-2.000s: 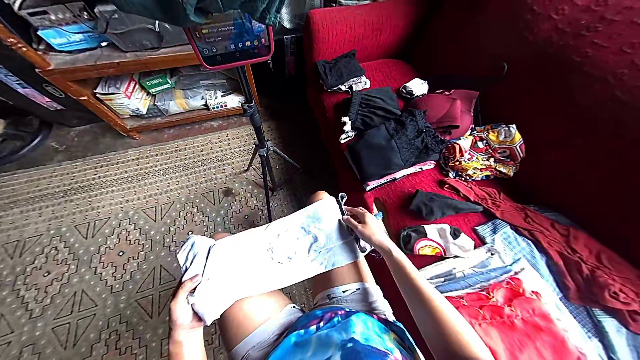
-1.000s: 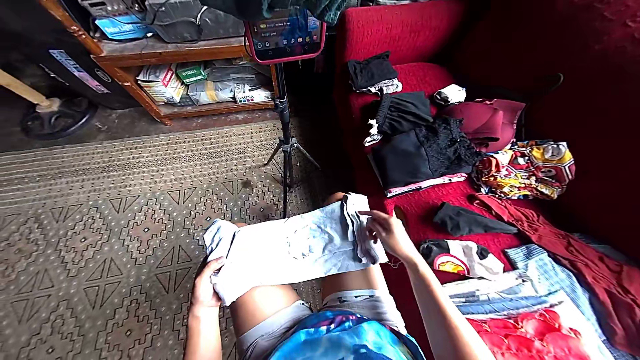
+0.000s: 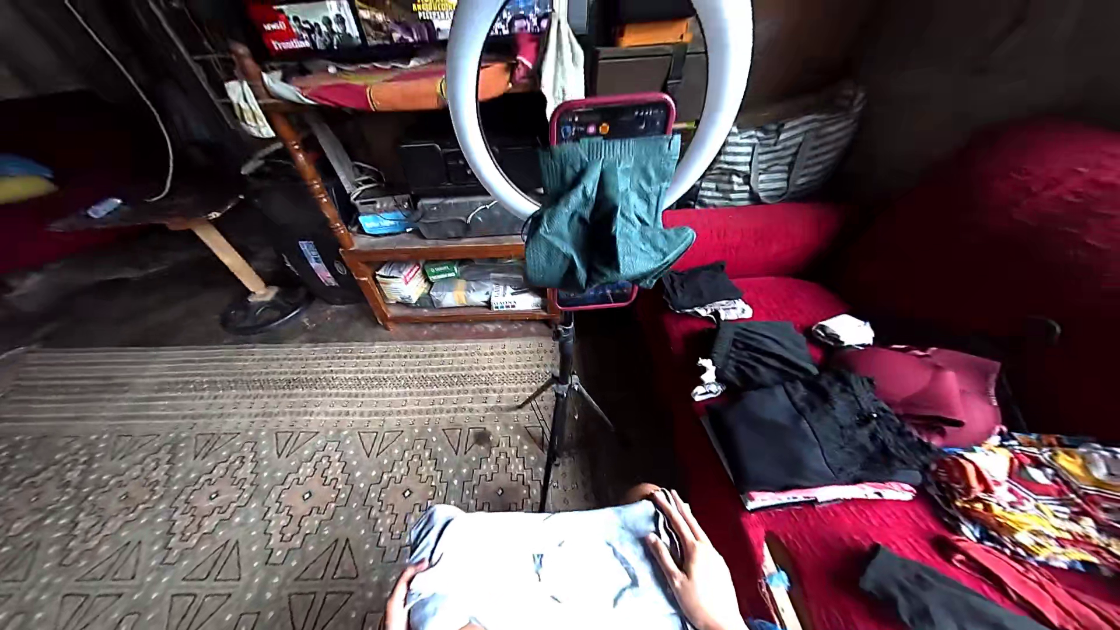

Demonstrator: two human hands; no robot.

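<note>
A light blue-white garment (image 3: 542, 569), flat and partly folded, lies across my lap at the bottom of the view. My left hand (image 3: 404, 595) holds its left edge, with only the fingers and part of the hand in sight. My right hand (image 3: 687, 556) rests on the garment's right end, fingers extended over a dark-edged fold. To the right, on the red sofa, lie folded black clothes (image 3: 787, 429), a maroon bra (image 3: 927, 394) and a multicoloured patterned cloth (image 3: 1032, 499). My wrists are cut off by the lower edge.
A ring light (image 3: 739, 70) on a black tripod (image 3: 564, 394) stands ahead, with a phone (image 3: 612, 109) and a green cloth (image 3: 604, 210) hanging over it. Behind is a wooden shelf (image 3: 437, 249). The red sofa (image 3: 779, 297) runs along the right; a patterned mat (image 3: 262, 472) covers the floor.
The view has tilted up, bringing the ring light into sight. The garment's right end, flatter two seconds ago, now has a fold under my right hand.
</note>
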